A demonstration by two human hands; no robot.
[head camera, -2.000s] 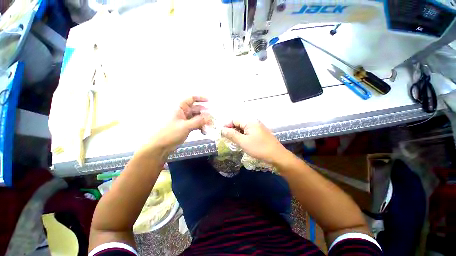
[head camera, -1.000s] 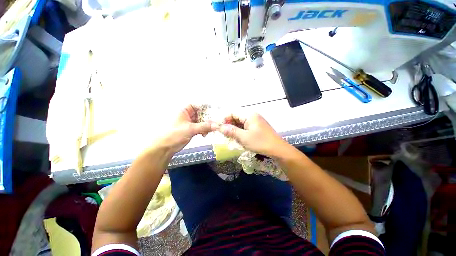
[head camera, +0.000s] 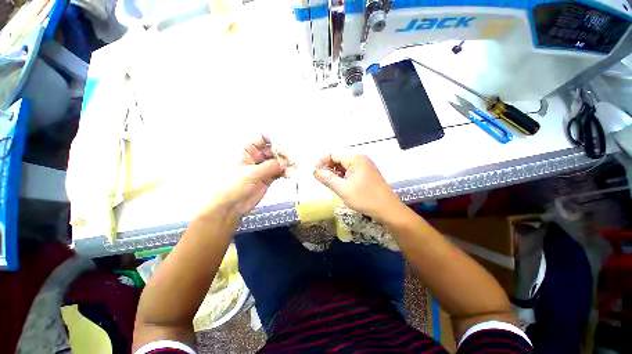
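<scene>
A pale yellow fabric piece point(head camera: 317, 210) hangs over the table's front edge between my hands, its upper part washed out by glare. Cream lace trim point(head camera: 364, 227) hangs beside it over my lap. My left hand point(head camera: 253, 178) pinches the fabric or lace edge between thumb and fingers; glare hides which. My right hand point(head camera: 353, 181) is just to the right, thumb and fingertips together; whether it holds the fabric I cannot tell. More pale yellow pieces point(head camera: 119, 187) lie at the table's left.
The sewing machine point(head camera: 443, 28) stands at the back, its needle area point(head camera: 352, 72) beyond my hands. A black phone point(head camera: 409, 104), blue snips point(head camera: 485, 121), a screwdriver point(head camera: 513, 115) and black scissors point(head camera: 587, 130) lie at right. A tub of yellow fabric point(head camera: 222, 297) is below the table.
My hands, close together over the lace and fabric a second ago, are now slightly apart. The lace that showed bunched at my left fingers is now a thin edge.
</scene>
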